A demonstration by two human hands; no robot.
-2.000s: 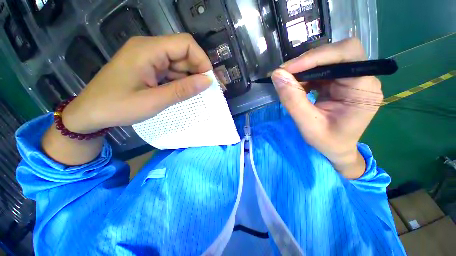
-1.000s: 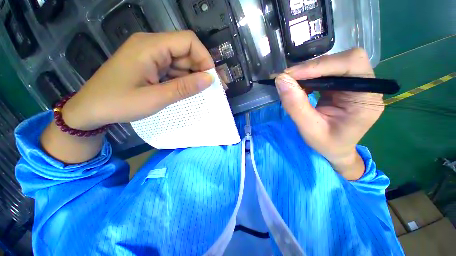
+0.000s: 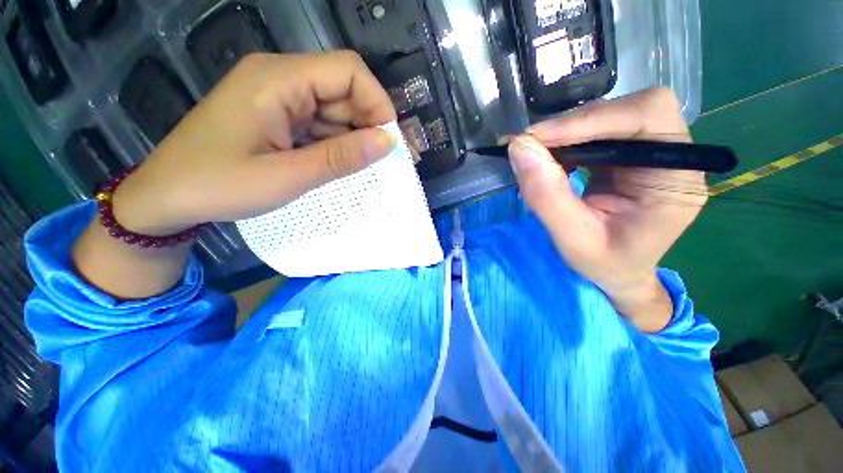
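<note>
My left hand (image 3: 277, 139) pinches the top corner of a white label sheet (image 3: 356, 226) with rows of tiny dots, hanging before my chest. My right hand (image 3: 615, 175) holds black tweezers (image 3: 638, 155) like a pen, tip pointing left at the lower right corner of a black phone (image 3: 393, 46). Whether the tip touches it, or carries a sticker, I cannot tell. The phone lies open-backed in a clear blister tray (image 3: 476, 92), with metal contacts showing. Another open phone (image 3: 568, 55) with white labels lies to its right. My left hand partly hides the nearer phone.
More black phones (image 3: 157, 100) lie in tray pockets at the upper left. Ribbed clear stacked trays (image 3: 28, 323) stand at the left edge. Cardboard boxes (image 3: 767, 397) are at the lower right. Yellow striped tape (image 3: 786, 164) crosses the green floor (image 3: 776, 240) at the right.
Since two seconds ago the tray and phones show slightly lower in view, and the tweezers' rear end has tilted down. Over the last second both hands have barely moved.
</note>
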